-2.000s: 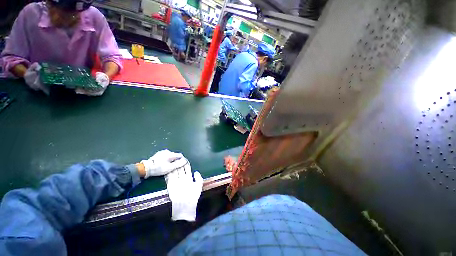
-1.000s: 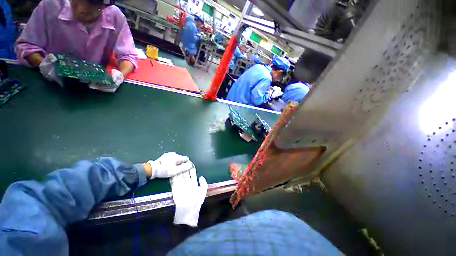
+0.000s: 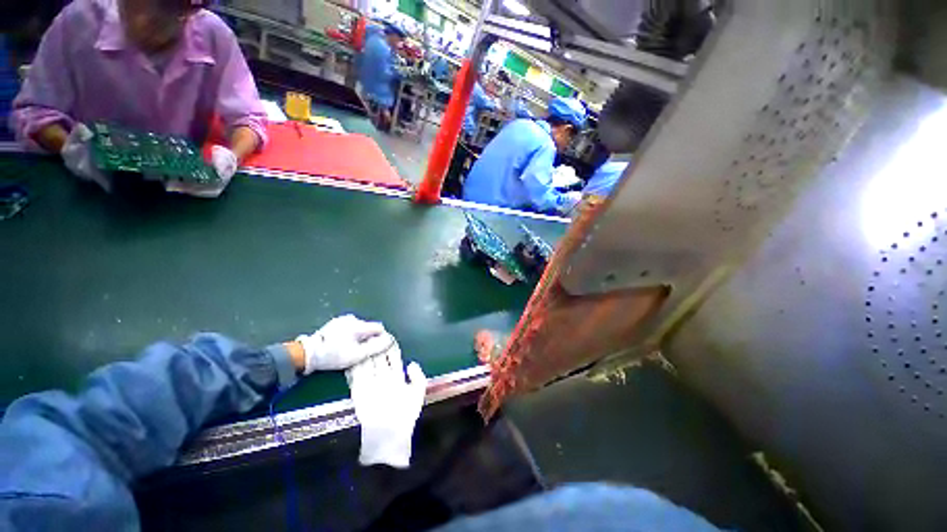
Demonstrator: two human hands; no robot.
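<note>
My left hand [image 3: 341, 344], in a white knit glove, rests on the dark green conveyor belt [image 3: 208, 281] near its close edge. Its fingers are curled over the upper end of a second white glove [image 3: 386, 410]. That glove lies flat across the silvery side rail [image 3: 301, 419], thumb to the right, cuff hanging past the rail. No wrist or sleeve shows at the cuff, so I cannot tell whether my right hand is inside. Boards with black parts [image 3: 490, 247] stand tilted on the far right of the belt.
A ragged red-wrapped guide bar [image 3: 530, 338] and perforated metal housing [image 3: 810, 239] border the right. Across the belt, a person in pink holds a green circuit board [image 3: 156, 154] beside a red mat [image 3: 322, 154]. A red post [image 3: 447, 135] stands at the far edge. Coworkers in blue are beyond.
The camera view shifts slightly between frames, and less blue cloth shows at the bottom now. My left hand and the second glove stay in place on the belt edge.
</note>
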